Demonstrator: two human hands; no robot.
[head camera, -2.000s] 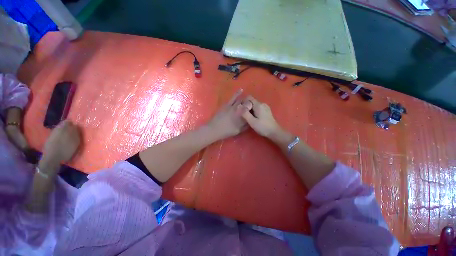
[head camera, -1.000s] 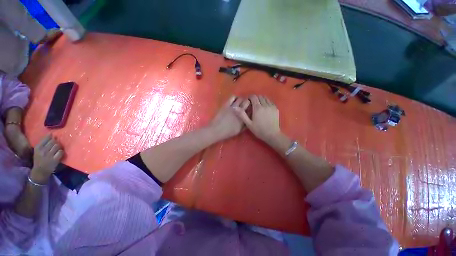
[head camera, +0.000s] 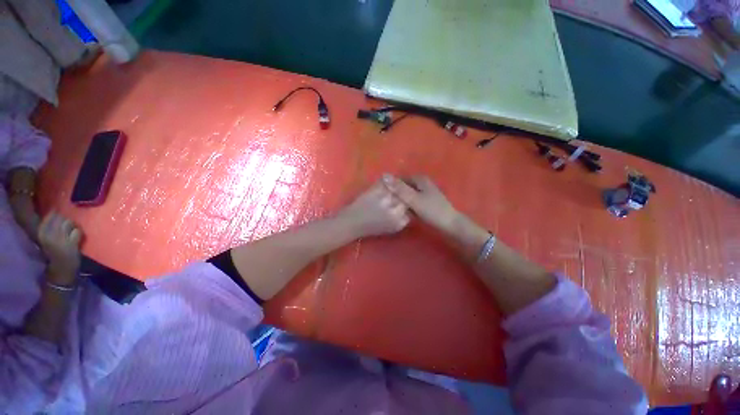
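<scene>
My left hand (head camera: 379, 210) and my right hand (head camera: 428, 202) touch each other above the middle of the orange-red bench (head camera: 203, 130). The left hand is curled, and the right hand's fingers reach over to it. The fingers overlap, so part of them is hidden. No object shows in either hand. A silver bracelet (head camera: 487, 246) is on my right wrist. A black band (head camera: 234, 271) is on my left arm at the cuff.
A yellow board (head camera: 475, 61) lies across the dark green belt (head camera: 268, 40). Along its near edge lies a cable bundle (head camera: 560, 154); a connector clump (head camera: 629, 196) is right of it. A short cable (head camera: 323, 113) and smartphone (head camera: 99, 168) lie left. A neighbour's hand (head camera: 60, 239) is at far left.
My right fingers, spread one second ago, have drawn in toward my left hand, which is now more curled. The neighbour's hand has moved left, away from the phone.
</scene>
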